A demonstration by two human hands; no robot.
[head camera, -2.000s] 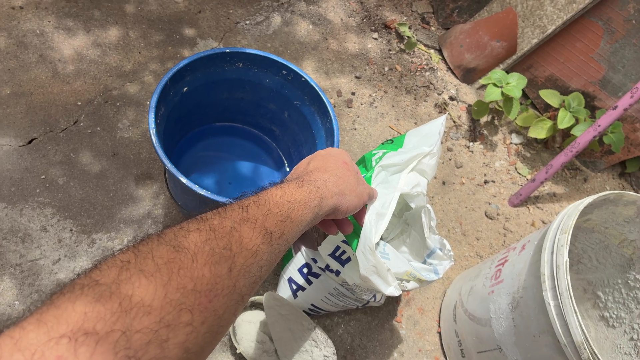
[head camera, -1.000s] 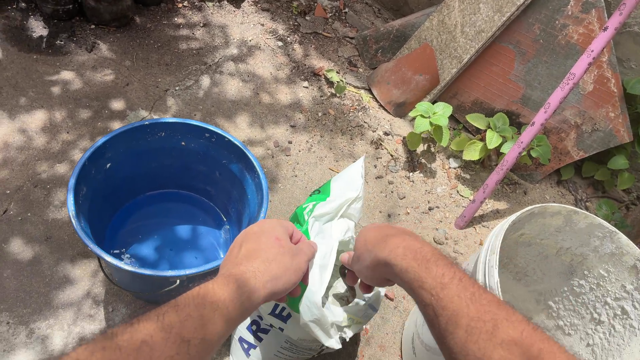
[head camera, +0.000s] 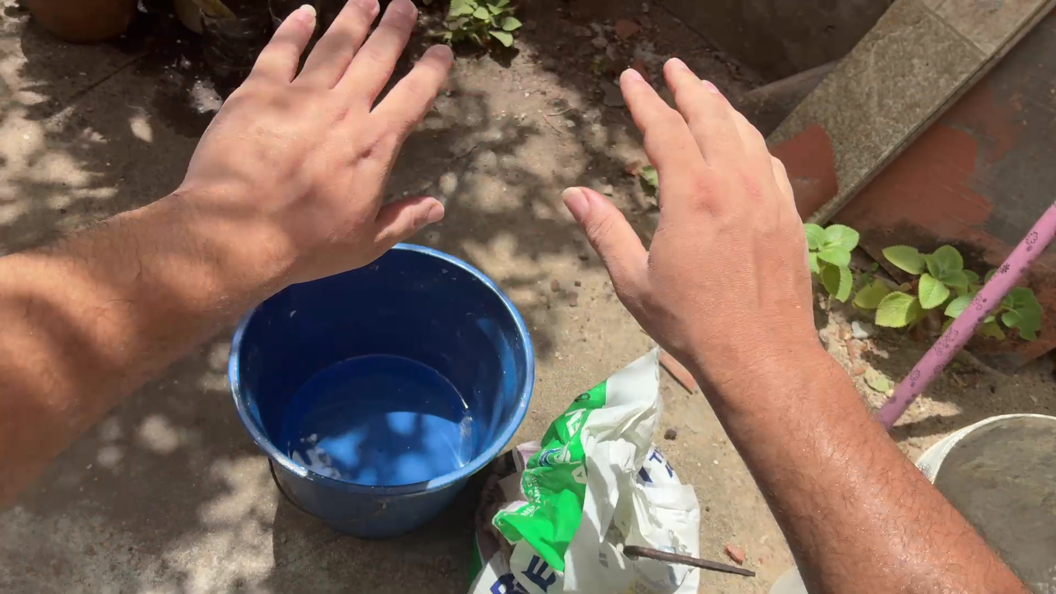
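My left hand (head camera: 301, 157) is raised with its fingers spread, above the far left rim of a blue plastic bucket (head camera: 524, 363). Nothing is in it. My right hand (head camera: 714, 223) is also raised and empty, palm down, its thumb apart from the fingers. The bucket stands on the ground with a shallow layer of clear liquid (head camera: 379, 421) at its bottom. Beside it, to the right, a white and green printed bag (head camera: 627, 470) stands crumpled at the top. A thin dark stick-like tool (head camera: 689, 559) pokes out of the bag's mouth; its other end is hidden.
A whitish bucket (head camera: 1002, 495) stands at the lower right, partly behind my right forearm. Near it a pink pole (head camera: 965, 318) slants up. Green leafy plants (head camera: 932, 285), a stone-faced slab (head camera: 899, 91) and a reddish board (head camera: 932, 181) lie at the right. A pot (head camera: 82, 16) is at the top left.
Both hands have let go of the bag and moved up and apart, fingers now spread. The thin tool now shows in the bag's mouth. The view has shifted.
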